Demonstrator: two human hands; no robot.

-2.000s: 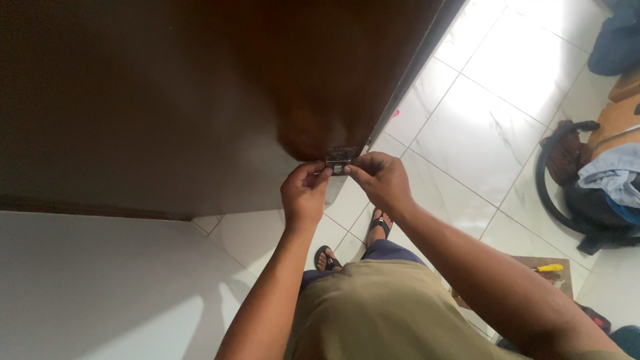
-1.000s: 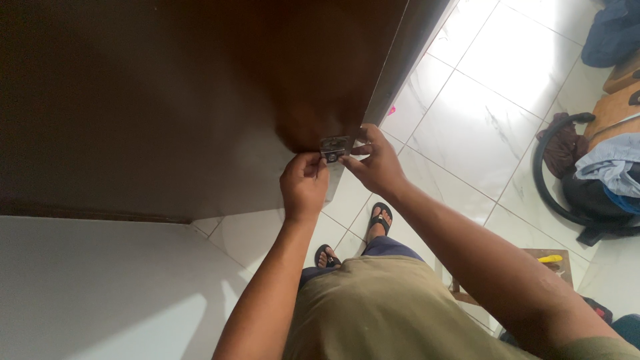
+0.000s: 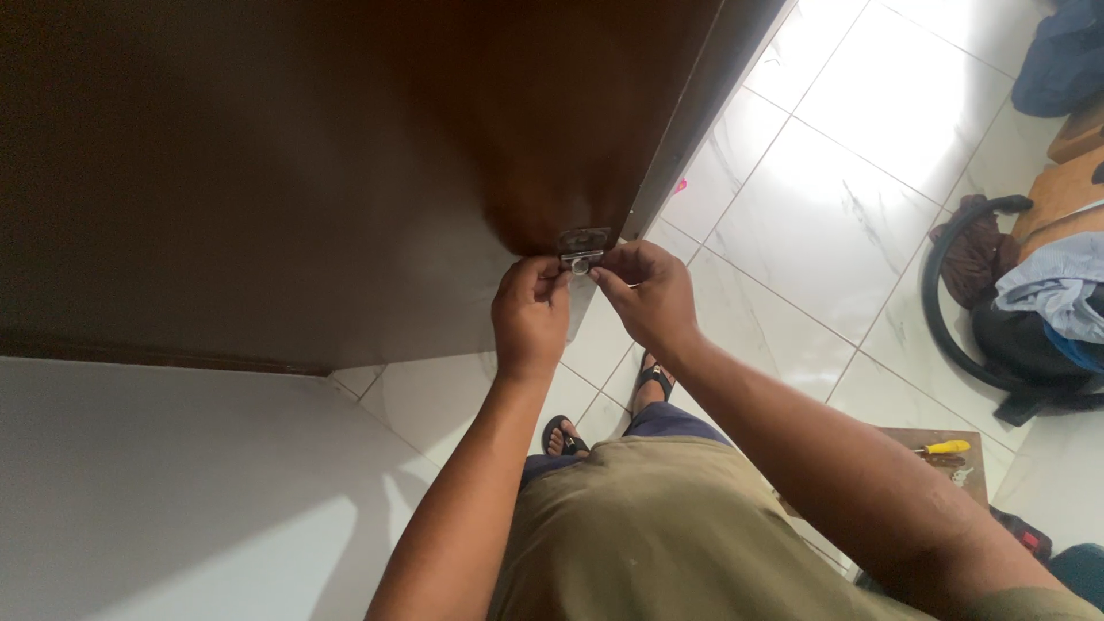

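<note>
A small metal latch fitting [image 3: 581,261] with a round knob sits at the face of a dark brown door panel [image 3: 388,190], near its edge. My left hand [image 3: 533,310] pinches the fitting's left end between thumb and fingertips. From the other side, my right hand [image 3: 649,289] grips its right end, the thumb tip close to the round knob. Just above the fitting, a dark rectangular outline [image 3: 585,238] shows on the panel; whether it is a reflection or a plate, I cannot tell.
A yellow-handled screwdriver [image 3: 947,447] lies on a small wooden stool [image 3: 975,483] at lower right. A black hose [image 3: 936,293] curves on the tiled floor beside piled cloth [image 3: 1065,285]. At lower left stands a white wall [image 3: 172,483].
Both hands stay at the door panel with the fitting between them. The right hand's fingers, spread at the fitting's side a second ago, have come in closer to it.
</note>
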